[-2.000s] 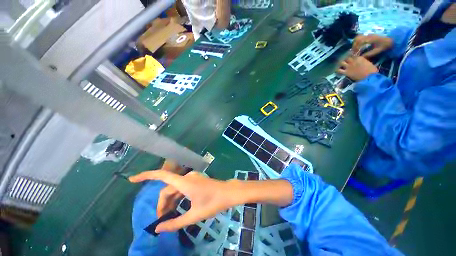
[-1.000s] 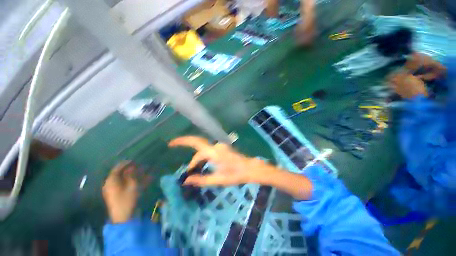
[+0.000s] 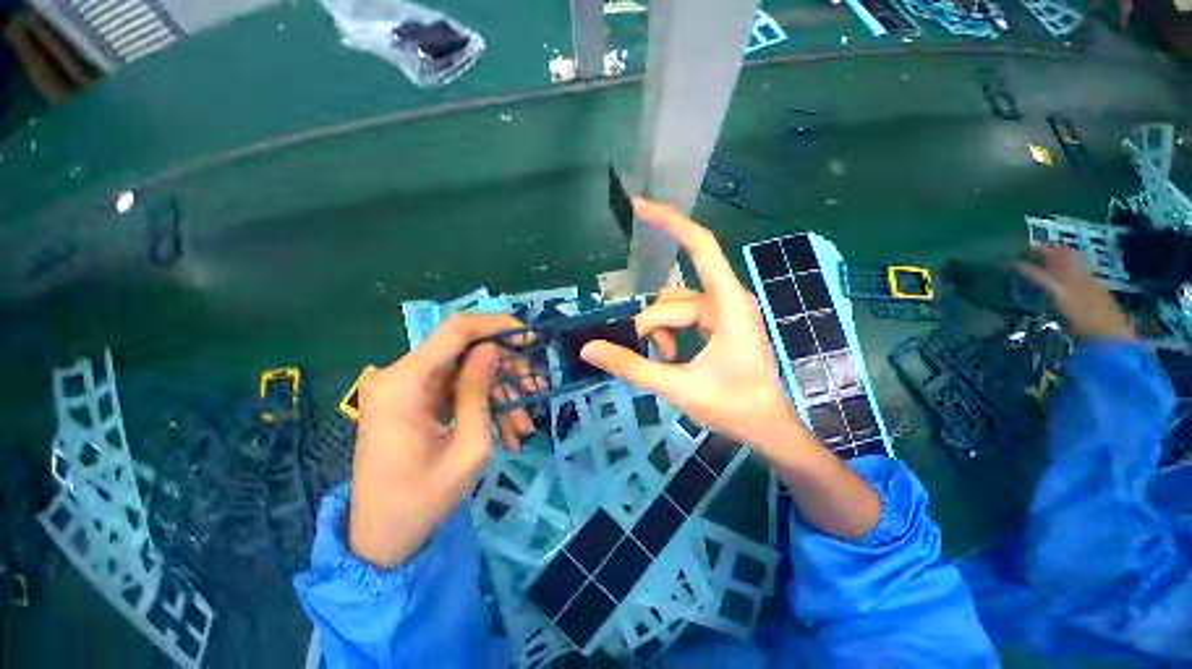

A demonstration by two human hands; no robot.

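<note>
My left hand (image 3: 425, 412) holds a dark plastic frame (image 3: 529, 359) by its left end, above the pale blue sheets. My right hand (image 3: 712, 340) is at the frame's right end, its thumb on a black rectangle (image 3: 588, 350) in or on the frame. A second black pad (image 3: 620, 203) stands on the tip of my raised right index finger. A sticker sheet with black rectangles (image 3: 807, 327) lies to the right. Another sheet strip (image 3: 621, 549) lies below my hands on the pale blue lattice liners (image 3: 523, 490).
A metal post (image 3: 686, 118) rises just beyond my right hand. Dark frames (image 3: 242, 477) lie at left, more (image 3: 954, 392) at right. Yellow-edged frames (image 3: 279, 392) lie loose. A plastic bag (image 3: 418, 46) lies far left. Another person's hand (image 3: 1078, 294) is at right.
The view has turned downward and left. My left hand has come up with a frame, and my right hand has met it. My right hand was apart from my left hand before.
</note>
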